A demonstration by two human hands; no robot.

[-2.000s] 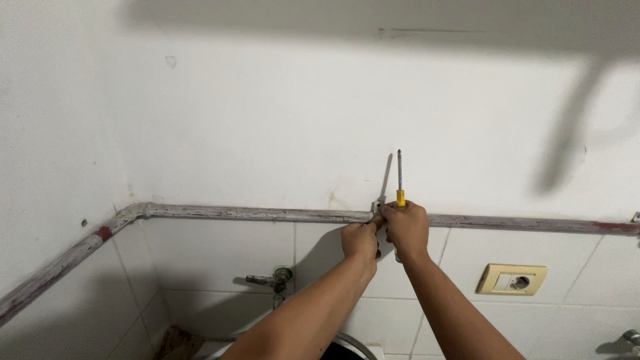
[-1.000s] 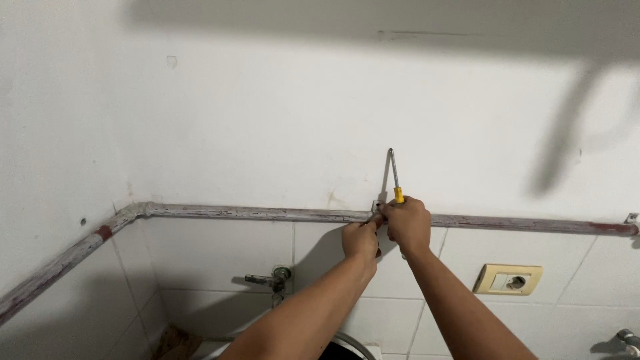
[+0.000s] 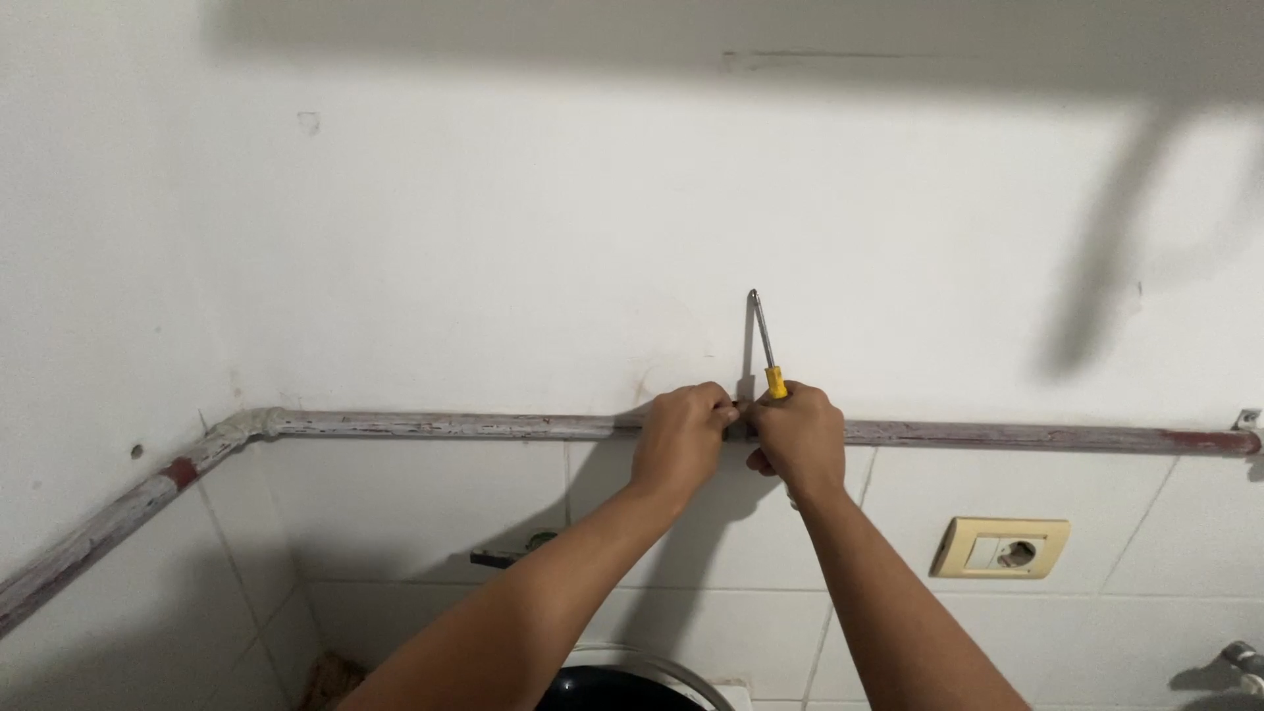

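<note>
A horizontal metal pipe (image 3: 464, 426) with worn whitish and reddish paint runs along the wall. My left hand (image 3: 686, 430) is at the pipe near the middle of the view, its fingertips pinched beside a small bracket or clamp, mostly hidden by my fingers. Close against it on the right, my right hand (image 3: 802, 434) holds a screwdriver (image 3: 764, 336) in its palm, yellow collar and metal shaft pointing up, the tip near the white wall. The right thumb and forefinger are also at the bracket. What exactly the left fingertips pinch cannot be told.
A cream wall socket (image 3: 1000, 548) sits on the white tiles at right. A pipe bracket (image 3: 1249, 420) shows at the right edge, above a metal valve (image 3: 1242, 660). Behind my left forearm is a tap (image 3: 494, 559). Below are a dark round basin or pan (image 3: 617, 691) and a curved grey hose (image 3: 681, 670).
My left hand has moved up from below the pipe to the front of it, beside the bracket. My right hand stays close by with the screwdriver, which leans slightly left.
</note>
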